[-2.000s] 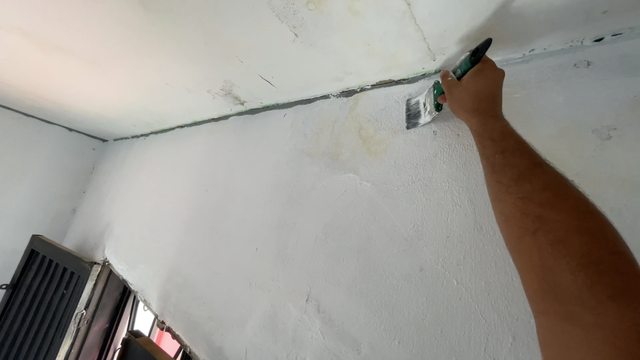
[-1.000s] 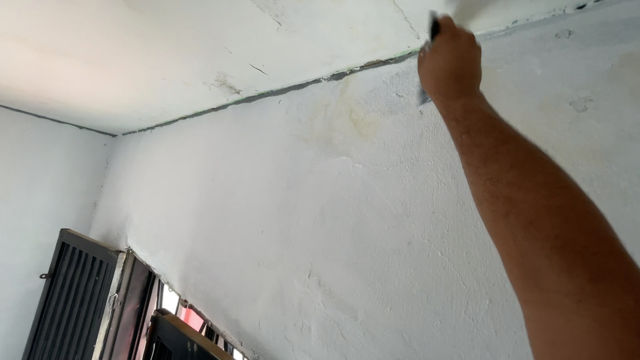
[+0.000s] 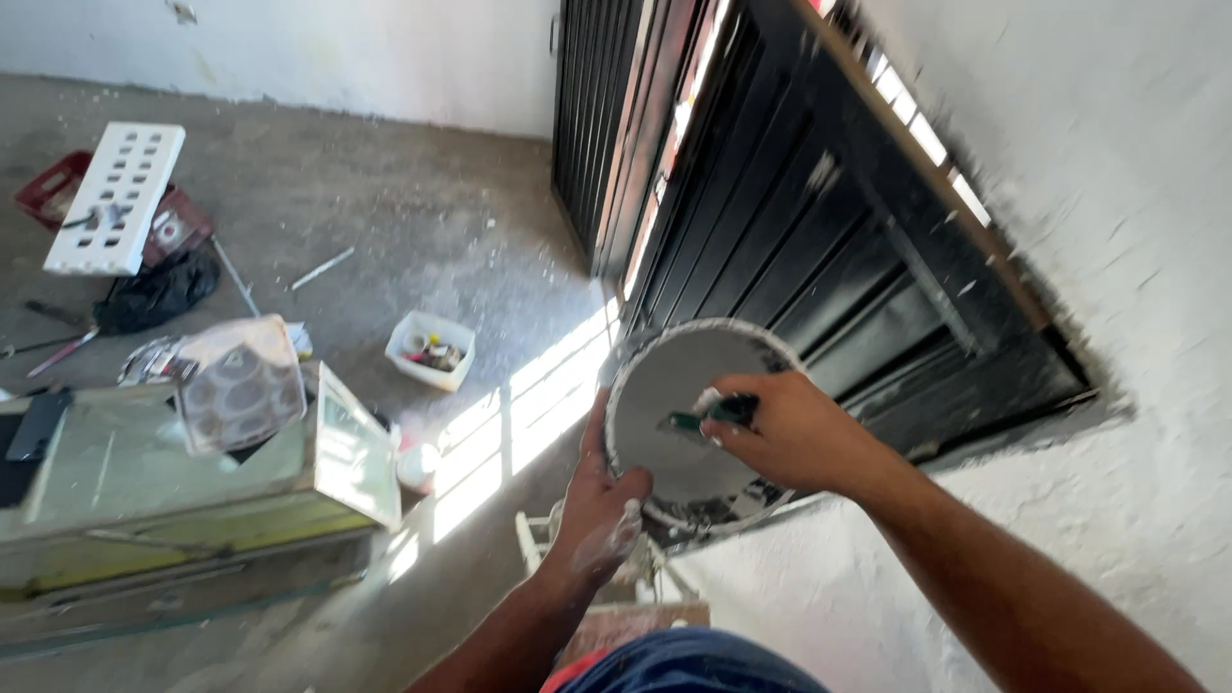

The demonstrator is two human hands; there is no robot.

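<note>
My right hand (image 3: 775, 428) grips the dark green handle of a paintbrush (image 3: 688, 422) over a round bucket (image 3: 626, 371). The brush's bristles are hard to make out against the grey-looking paint (image 3: 664, 385) inside. White paint marks the fingers of that hand. My left hand (image 3: 604, 505) holds the bucket by its left rim, thumb over the edge and fingers along the outside, with white smears near the thumb. Splashes and dark patches show on the bucket's inner wall.
Black louvred metal shutters (image 3: 770, 212) stand behind the bucket, beside the white wall (image 3: 1107, 241). Lower down are a glass display case (image 3: 173, 491), a white plastic tub (image 3: 430, 351) of small things, a red crate (image 3: 58, 188) and a white perforated panel (image 3: 120, 192). Part of a wooden support (image 3: 640, 621) shows below me.
My right hand has come down with the brush from the top of the wall to the bucket. My left hand and the bucket are now in view. The view has swung down to the floor.
</note>
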